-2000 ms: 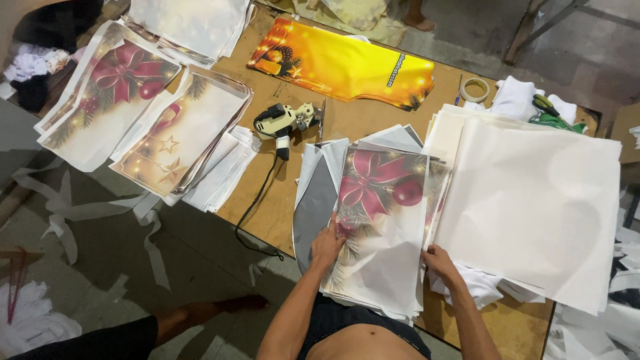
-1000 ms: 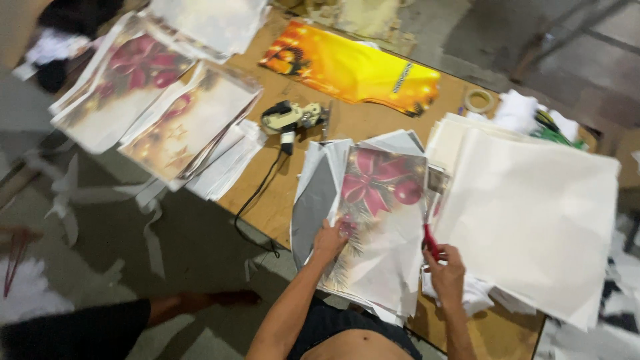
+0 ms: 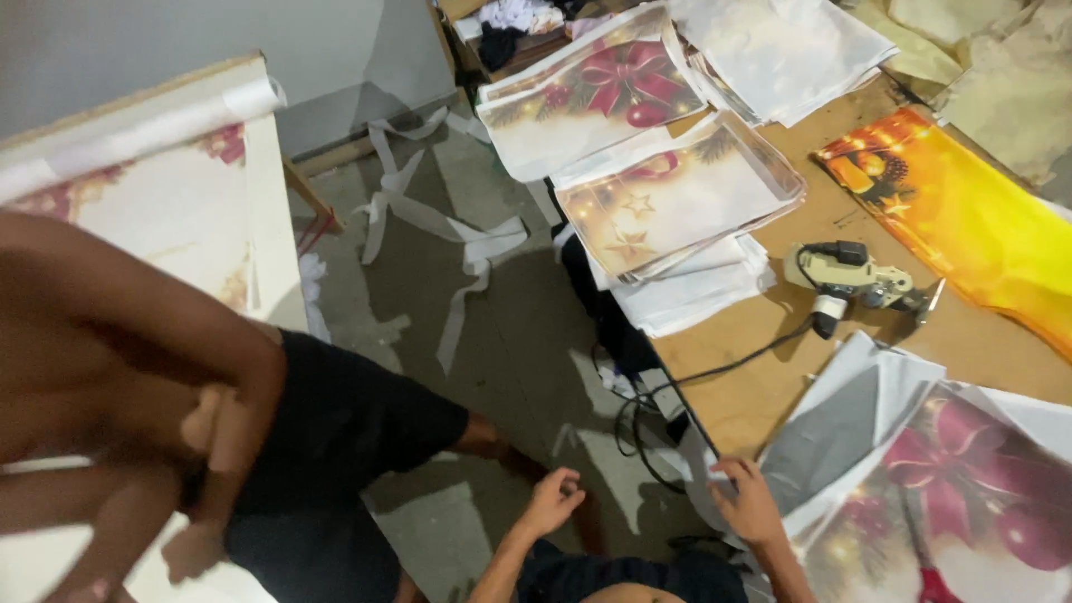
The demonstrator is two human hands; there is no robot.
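My left hand (image 3: 553,501) hangs over the floor in front of my body, its fingers loosely curled with nothing in them. My right hand (image 3: 747,501) is near the table edge, fingers apart and holding nothing, just left of a stack of printed fabric sheets (image 3: 888,502) with a red bow and bauble. On that stack lie red-handled scissors (image 3: 931,578). Beyond them on the table is a cream handheld electric cloth cutter (image 3: 854,280) with a black cord. A yellow-orange printed cloth (image 3: 980,226) lies further right.
More printed sheets (image 3: 678,201) are piled at the table's far left end. A co-worker (image 3: 126,335) in dark shorts is close on the left, by another table (image 3: 280,209) with a roll of printed fabric (image 3: 167,138). White scrap strips (image 3: 494,239) and cords lie on the floor.
The view has swung far to the left. My hands have left the printed stack; the right hand has let go of the red-handled scissors, which lie on the sheets. The co-worker's upper body has come into view.
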